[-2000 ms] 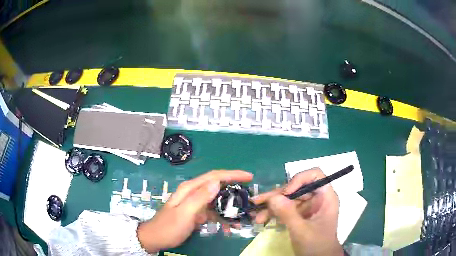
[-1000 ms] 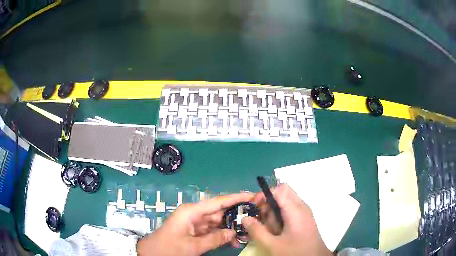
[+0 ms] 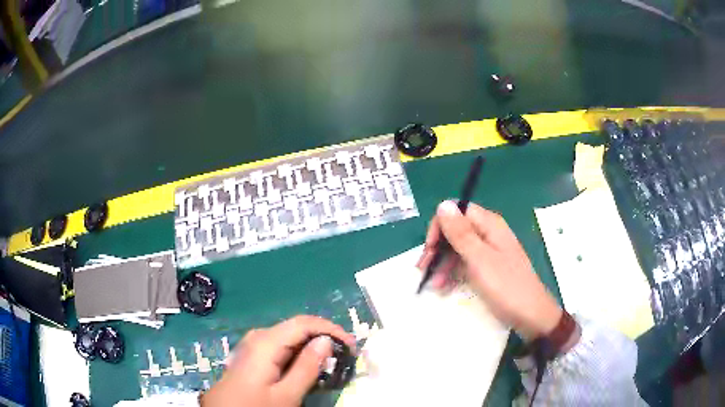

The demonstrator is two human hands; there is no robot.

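Observation:
My left hand (image 3: 274,362) is bare and holds a round black housing (image 3: 338,364) at the bottom centre, partly covered by the thumb and fingers. A pale piece shows in it. My right hand (image 3: 493,258) is bare and grips slim black tweezers (image 3: 471,184), tilted, with the tip pointing down over white release paper (image 3: 429,350). Whether the tip holds anything cannot be told. A partly used clear liner with T-shaped pieces (image 3: 176,366) lies left of my left hand, which partly hides it.
A full sheet of die-cut pieces (image 3: 294,203) lies along the yellow strip (image 3: 469,137). Grey sheets (image 3: 123,288) and loose black housings (image 3: 197,293) are at left. Yellow paper (image 3: 592,246) and a clear blister tray (image 3: 676,215) are at right.
The view has turned right. My right hand has moved away from the housing, off to the right with the tweezers. My left hand still holds the housing.

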